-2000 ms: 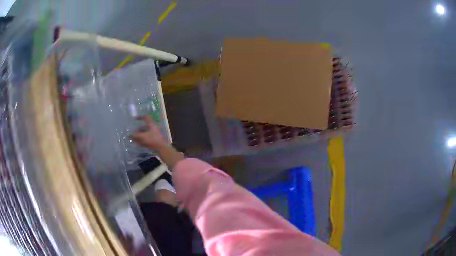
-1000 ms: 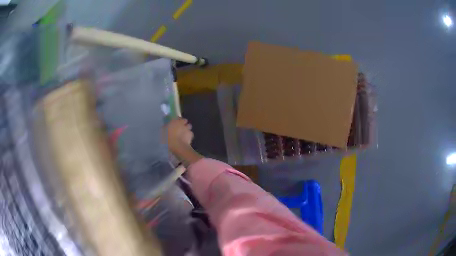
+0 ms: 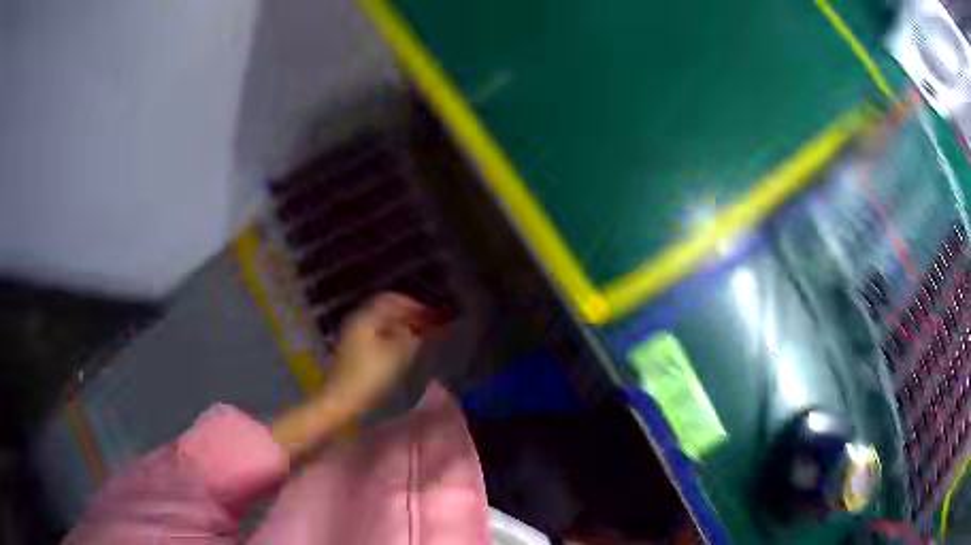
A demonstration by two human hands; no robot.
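My left hand (image 3: pixel 373 346), bare below a pink sleeve, reaches from the lower left to the near edge of a filled tray (image 3: pixel 357 229) low beside the bench. Its fingers are bent, and a dark reddish patch shows at the fingertips. Blur hides whether it grips this. The tray holds rows of dark red-brown small parts. A second pink cloth shape lies right of the forearm. My right hand is not in view.
The green bench mat (image 3: pixel 639 117) has yellow tape edges. A yellow-green label (image 3: pixel 678 392) and a round black fixture with a brass-coloured ring (image 3: pixel 852 474) are at lower right. Another filled tray (image 3: pixel 937 362) is at far right. Something blue (image 3: pixel 527 389) lies under the bench edge.
The view has swung from the floor, cardboard sheet and blue stool to the bench corner. The right arm has left the picture. My left hand now shows at the filled tray.
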